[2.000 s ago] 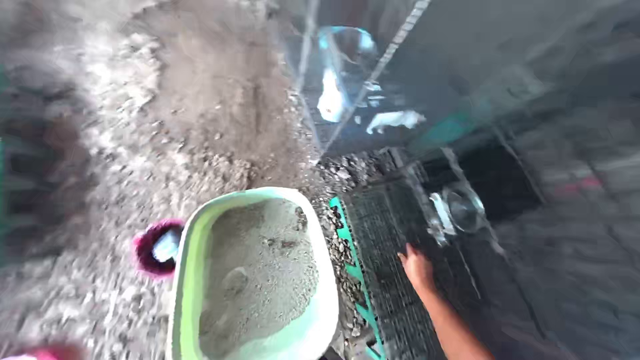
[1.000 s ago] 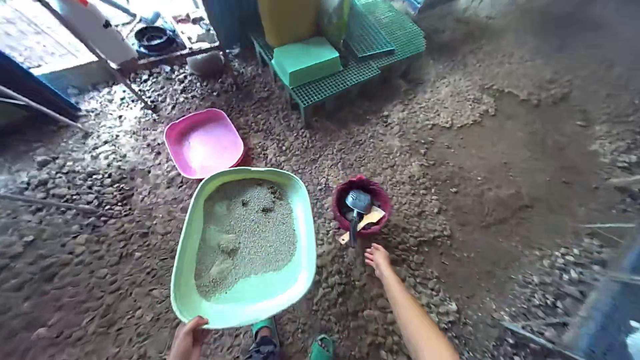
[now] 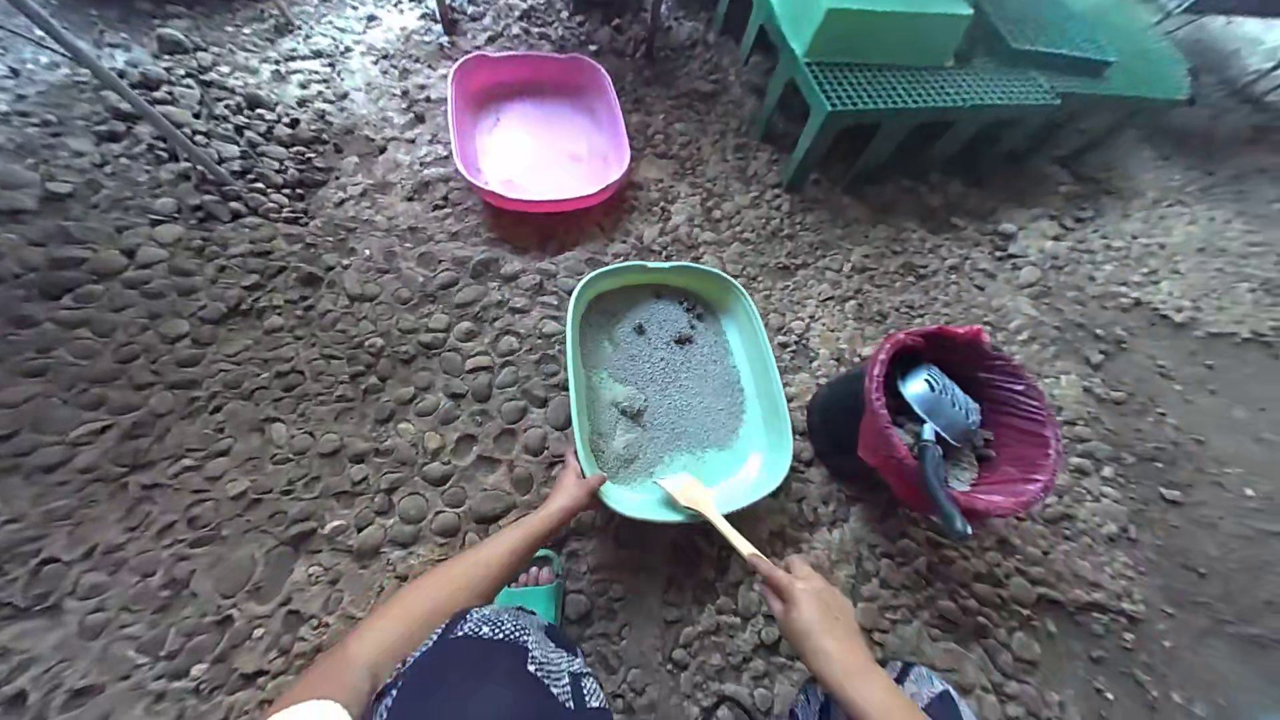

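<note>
A pale green plastic litter tray (image 3: 765, 400) holds grey granular litter (image 3: 690, 385) with several dark clumps near its far end. My left hand (image 3: 575, 490) grips the tray's near left rim. In my right hand (image 3: 805, 605) is the handle of a light wooden spatula (image 3: 705, 500), its flat end inside the tray at the near edge, by the litter. Right of the tray stands a dark bucket (image 3: 838, 425) lined with a red plastic bag (image 3: 1030, 430). A slotted metal scoop (image 3: 942, 402) with a black handle lies in it, over some grey waste.
An empty pink plastic tray (image 3: 545, 190) sits on the pebbled ground (image 3: 400, 400) beyond the green one. Green slatted plastic platforms (image 3: 820, 95) with a green box (image 3: 890, 35) on top stand at the back right. A thin pole (image 3: 130, 95) slants at the upper left.
My right hand, bare and near the bucket a second ago, now holds the wooden spatula in the green tray. The spatula was in the bucket then. The view has shifted.
</note>
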